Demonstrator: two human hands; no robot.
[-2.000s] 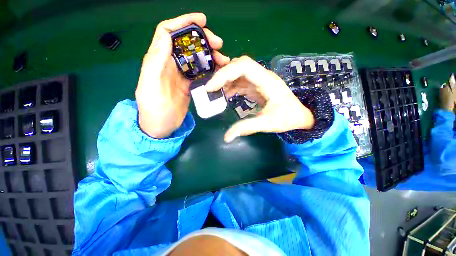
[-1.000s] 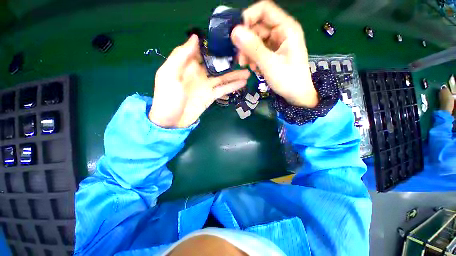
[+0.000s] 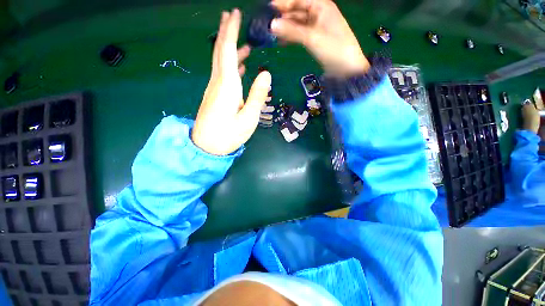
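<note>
My right hand point(image 3: 311, 30) is at the top of the view, blurred, its fingers on a dark rounded watch unit point(image 3: 260, 27). Which face of the unit shows is too blurred to tell. My left hand point(image 3: 230, 101) is just left of and below the unit, upright, edge-on, with its thumb apart from its fingers and nothing seen in it. Small flex assemblies with white L-shaped backing point(image 3: 289, 133) lie in a cluster mid-bench. A rounded frame-like watch case point(image 3: 311, 85) lies above them.
A black tray with glossy units point(image 3: 85, 173) is at the left. A clear blister tray point(image 3: 431, 128) and a tilted black tray point(image 3: 469, 152) are at the right. Loose units point(image 3: 112, 55) dot the far bench. Another person's sleeve point(image 3: 529, 156) shows at the right edge.
The watch case with gold parts left my left hand for my right hand, which moved up. My left hand turned edge-on and opened. The case mid-bench and more of the flex cluster now show.
</note>
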